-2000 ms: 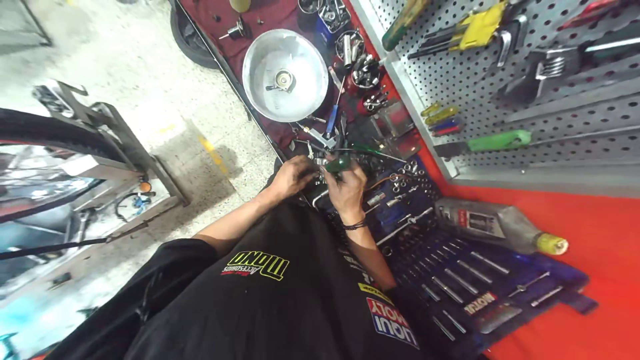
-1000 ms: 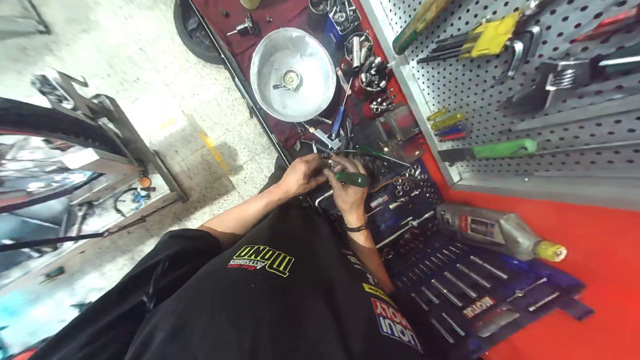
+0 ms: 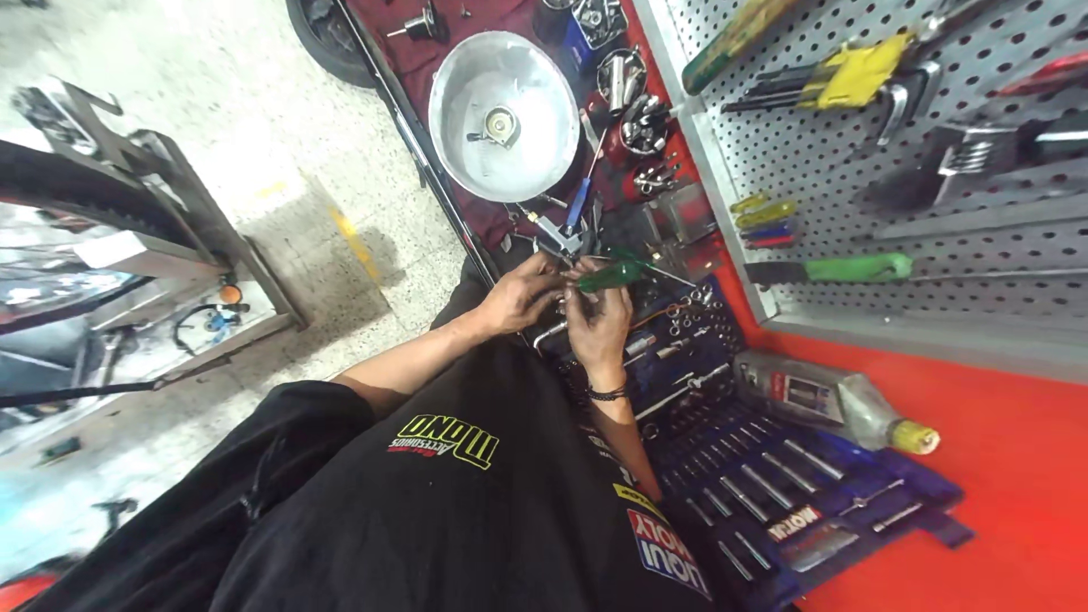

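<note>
My left hand (image 3: pixel 520 293) and my right hand (image 3: pixel 599 319) meet over the near edge of the bench. A screwdriver with a green translucent handle (image 3: pixel 614 276) lies across the fingers of my right hand, its shaft pointing right. The fingertips of my left hand are closed on a small part between the hands, too hidden to name. Just beyond the fingers are a grey metal tool or part (image 3: pixel 561 238) and a blue-handled screwdriver (image 3: pixel 579 202). Past them stands a round metal bowl (image 3: pixel 544 153) holding a small round metal part (image 3: pixel 500 126).
A blue socket set case (image 3: pixel 926 493) lies open at the right, with a plastic bottle (image 3: pixel 799 391) beside it. Cups of sockets (image 3: pixel 643 127) line the bench's back. A perforated tool panel (image 3: pixel 816 178) holds hex keys (image 3: pixel 858 72). At the left is a metal stand (image 3: pixel 195 195) with a wheel.
The green-handled screwdriver has shifted in my right hand, and its handle now angles differently across the fingers. Both hands have stayed close together over the bench edge.
</note>
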